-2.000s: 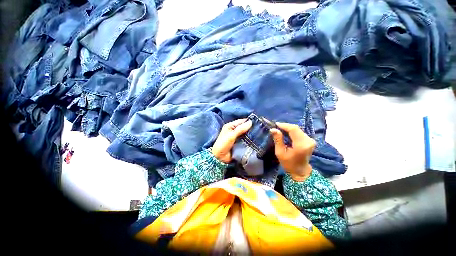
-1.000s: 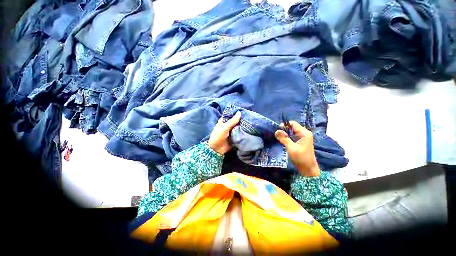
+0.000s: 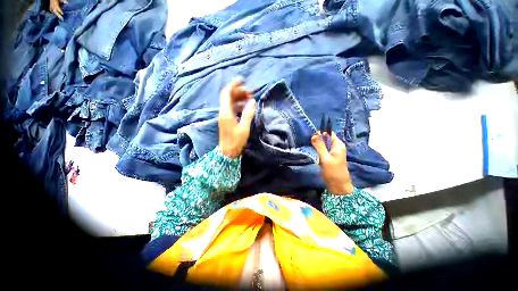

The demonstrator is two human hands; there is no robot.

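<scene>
A blue denim shirt (image 3: 227, 68) lies spread in front of me, its long placket (image 3: 255, 44) running across it. My right hand (image 3: 333, 161) holds the corner of an opened denim cuff (image 3: 296, 113) between thumb and finger. Small dark thread snips (image 3: 325, 124) stick up from the same hand, their tips pointing away from me. My left hand (image 3: 235, 118) is raised just left of the cuff, blurred, with thumb and fingers apart and nothing seen in it.
Crumpled denim piles lie at the left (image 3: 105, 62) and upper right (image 3: 437, 42) of the white table (image 3: 437, 136). Red scraps (image 3: 74, 172) lie at left and a blue strip (image 3: 485, 145) at right. Another person's hand (image 3: 56, 8) shows at the upper left.
My left hand has let go of the cuff and moved up and left. The cuff has opened out, its edge now slanting up from my right hand. Another person's hand has appeared at the upper left.
</scene>
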